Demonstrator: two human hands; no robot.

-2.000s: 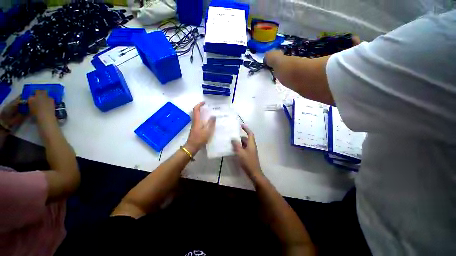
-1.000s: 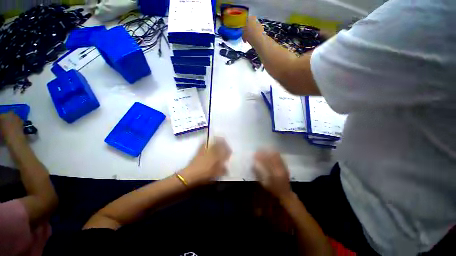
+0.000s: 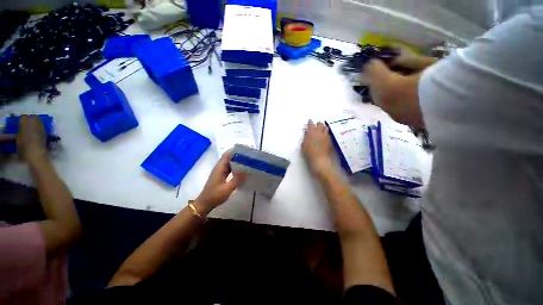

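Note:
My left hand holds a retail box, white with a blue band at its raised end, tilted up above the table. My right hand reaches forward over the table, just left of the leaning cartons; its fingertips are too small to tell if they hold anything. Another white carton lies flat behind the held box, partly hidden by it. It lies at the foot of the tall carton stack, which has white tops and blue sides.
Blue insert trays lie at the left, some in thick blocks. A heap of black cables is at the far left. A tape roll stands behind. A neighbour's hand handles cables at the right; another neighbour's hand works at the left.
My left hand now holds up a box where both hands were blurred near the table's edge. My right hand has moved forward to the right-hand cartons, and the nearest one sits more askew.

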